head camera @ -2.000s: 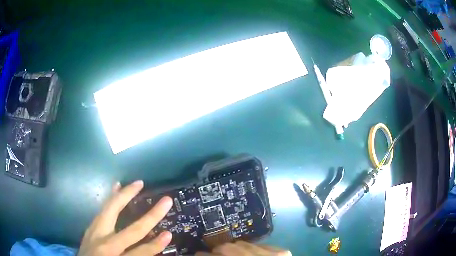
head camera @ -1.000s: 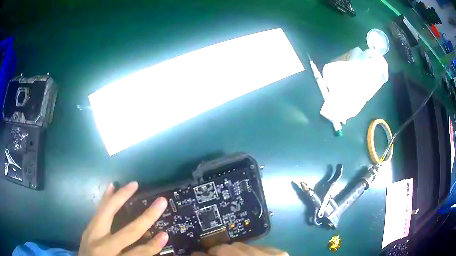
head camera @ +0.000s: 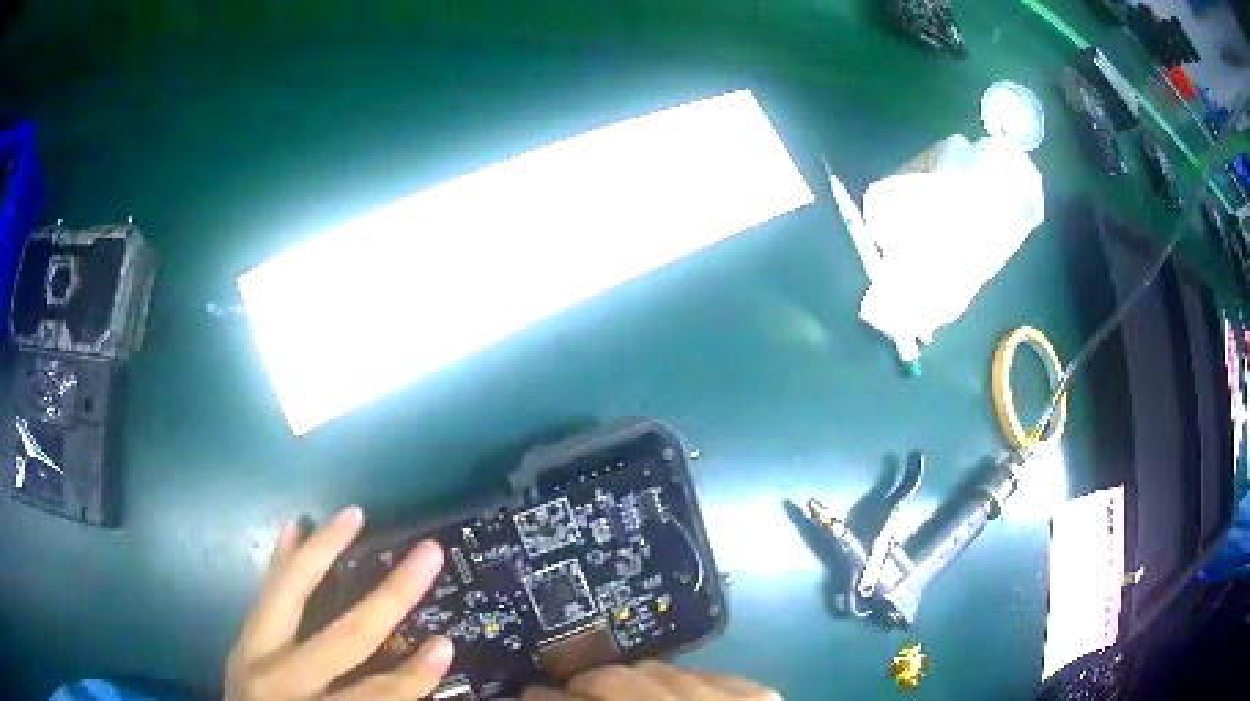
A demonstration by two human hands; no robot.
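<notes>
A black circuit board (head camera: 559, 592) lies in its thick black device housing (head camera: 703, 548) at the bottom middle, tilted a little. A brownish-gold flex cable (head camera: 581, 652) shows at the board's lower edge. My left hand (head camera: 336, 623) lies over the left part of the board with its fingers spread, holding the unit. My right hand (head camera: 651, 683) is at the lower edge by the flex cable, cut off by the frame; its fingertips are bent under and hidden, so whether it grips anything cannot be seen.
A glaring white strip (head camera: 528, 253) lies behind. At left are a rear housing (head camera: 69, 397) and blue bin (head camera: 17, 206). At right are an air blow gun (head camera: 932, 541), gold parts (head camera: 908, 667), tape roll (head camera: 1028, 388), white bottle (head camera: 953, 233), slim pen (head camera: 849, 219), label sheet (head camera: 1084, 582) and black tray (head camera: 1152, 411).
The view has shifted slightly, so the unit and the tools at right appear a little further left. Both hands keep nearly the same place on the unit.
</notes>
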